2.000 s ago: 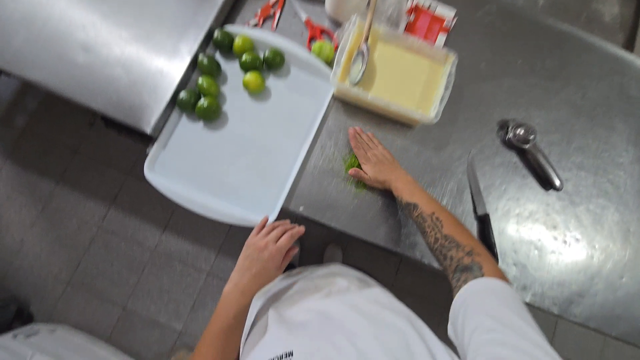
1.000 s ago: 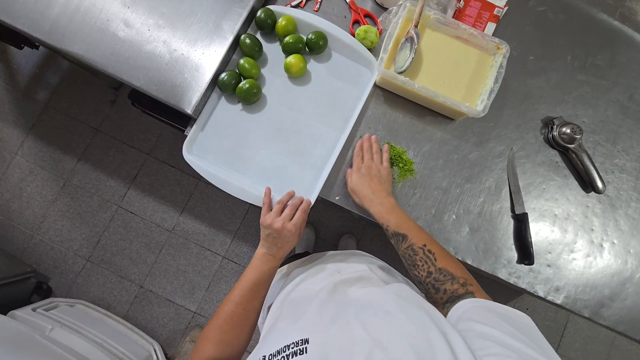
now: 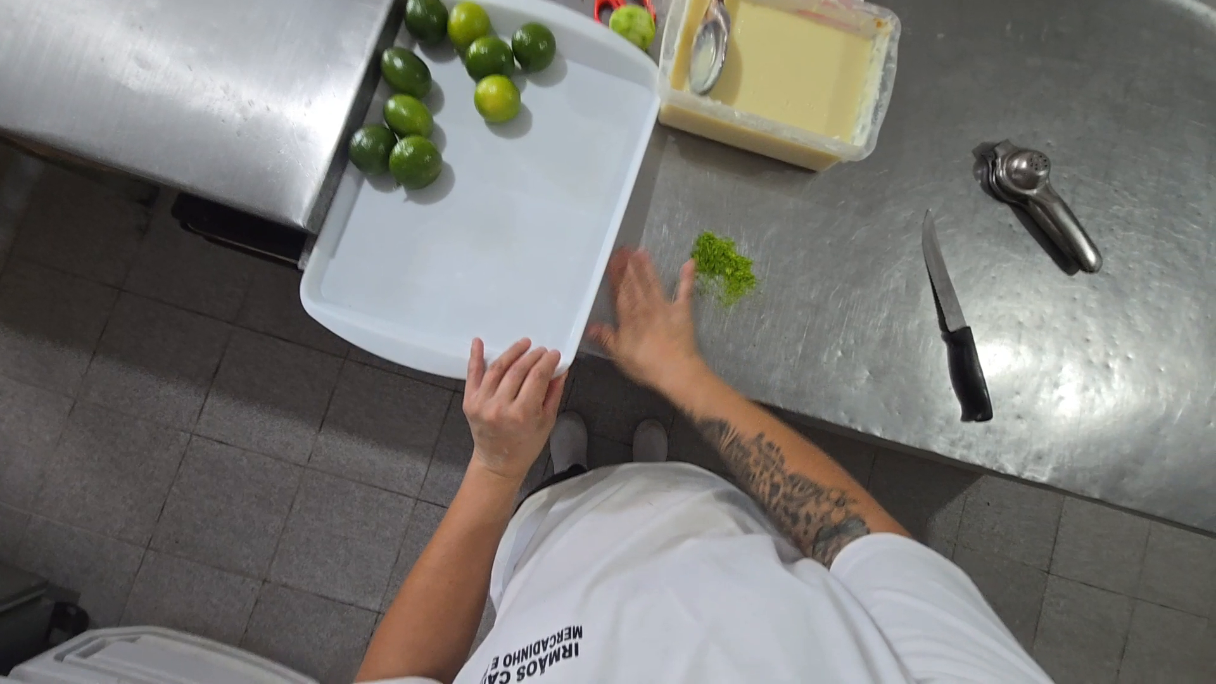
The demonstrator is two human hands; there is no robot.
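Observation:
My left hand point(image 3: 513, 404) rests with its fingers over the near edge of a white plastic tray point(image 3: 456, 256), the thumb out of sight. Several whole limes point(image 3: 414, 161) lie at the tray's far left part. My right hand point(image 3: 651, 318), blurred, is over the steel counter beside the tray's right corner, fingers spread and nothing seen in it. Just right of its fingers is a small heap of grated lime zest point(image 3: 724, 267). Farther right lie a knife with a black handle point(image 3: 967, 375) and a metal citrus squeezer point(image 3: 1045, 204).
A clear plastic tub of pale yellow cream point(image 3: 769, 142) with a metal spoon point(image 3: 709, 47) stands at the counter's far side. Beside it are a peeled-looking lime point(image 3: 632, 27) and red handles. A second steel surface point(image 3: 190, 85) adjoins at the left, above the tiled floor.
My right hand was on the zest two seconds ago; the heap now lies uncovered, with the hand to its left. My left hand remains at the tray's edge.

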